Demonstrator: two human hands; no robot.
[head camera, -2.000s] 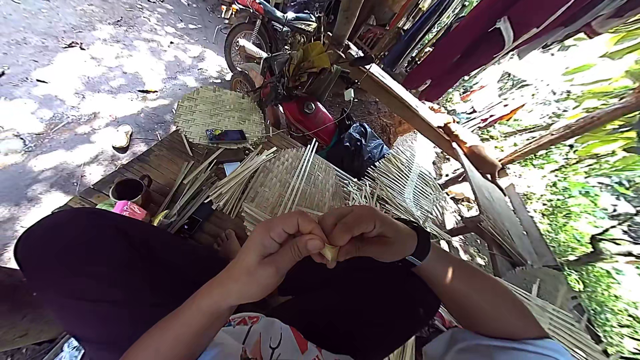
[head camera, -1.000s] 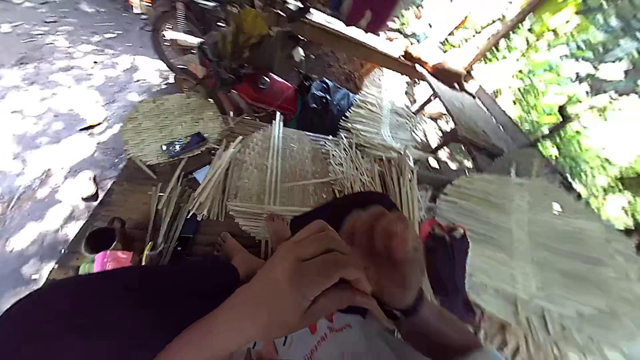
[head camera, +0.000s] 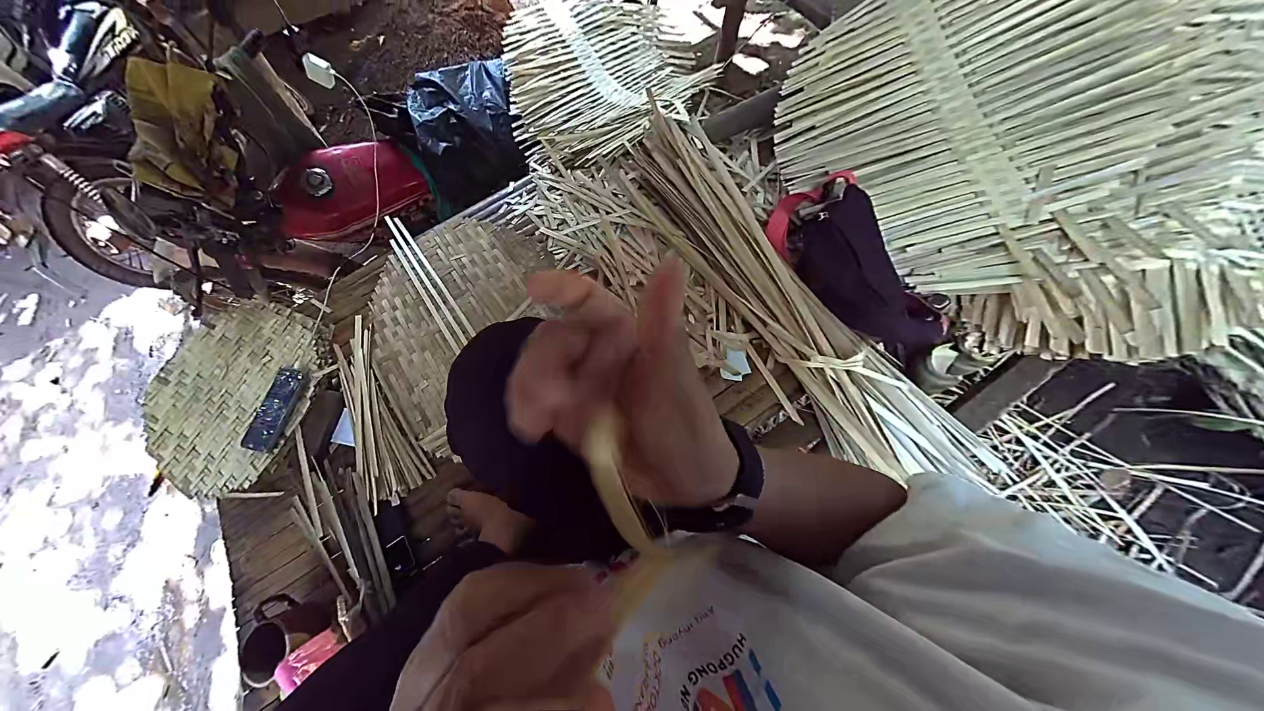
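Note:
My right hand (head camera: 622, 395), with a dark watch on its wrist, is raised in front of my dark-clothed knee. Its thumb and index finger point up, while the other fingers look curled around one end of a pale curved strip of plant material (head camera: 614, 479). The strip runs down toward my left hand (head camera: 513, 632), which is low at the bottom and heavily blurred. Whether the left fingers grip the strip's lower end cannot be told. Behind my right hand are a round woven mat (head camera: 444, 296) and a tied bundle of long split strips (head camera: 750, 267).
A smaller woven mat (head camera: 222, 395) bears a phone (head camera: 275, 410). Large half-woven pieces (head camera: 1027, 128) stand at right, beside a dark bag (head camera: 854, 257). Loose strips (head camera: 380, 425) and a mug (head camera: 276, 637) lie left on the slatted platform. A motorcycle (head camera: 128, 207) stands behind.
My hands, together two seconds ago, are now apart, the right one raised and the left one low, with a curved strip visible between them. The view has swung to the right.

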